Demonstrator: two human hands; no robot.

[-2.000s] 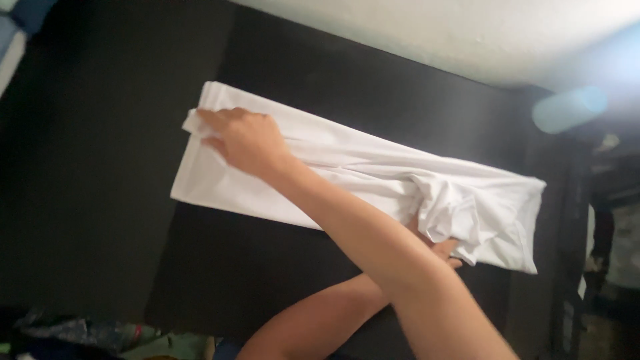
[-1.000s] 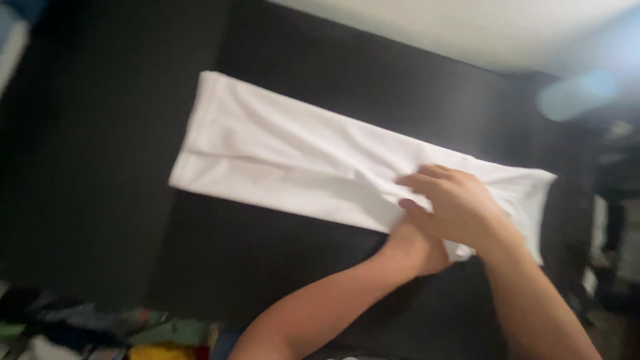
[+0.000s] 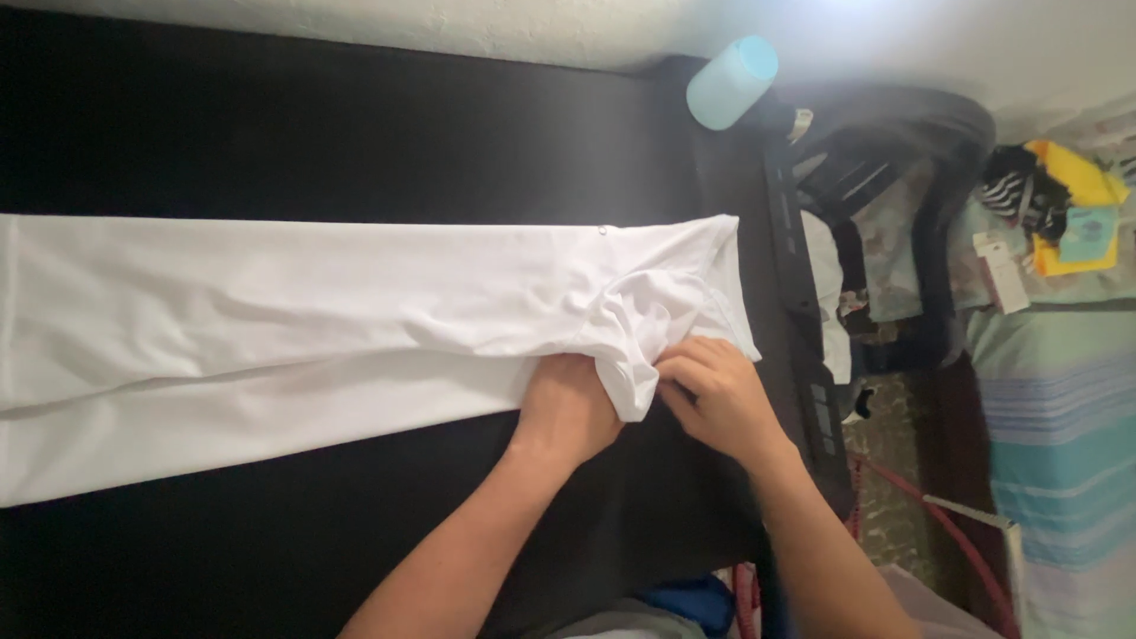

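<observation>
A long white garment [image 3: 355, 311] lies folded lengthwise on a black table surface [image 3: 311, 133], running off the left edge of the view. Near its right end, cloth is bunched up on top. My left hand [image 3: 572, 408] reaches under this bunch from the near side, its fingers covered by the fabric. Just to the right, my right hand [image 3: 714, 390] has its fingertips pinched at the edge of the bunched cloth. The garment's right end flares toward the table's right side.
A light blue cylinder [image 3: 732, 82] stands at the far right of the table, by a pale wall. Beyond the right edge are a black chair [image 3: 941, 204], a yellow packet [image 3: 1074, 213], a small white box [image 3: 1001, 271] and striped bedding [image 3: 1065, 435].
My right hand was at the garment's left end two seconds ago and is now at the bunched right part. The cloth there stands up more than a second ago. The view has shifted right.
</observation>
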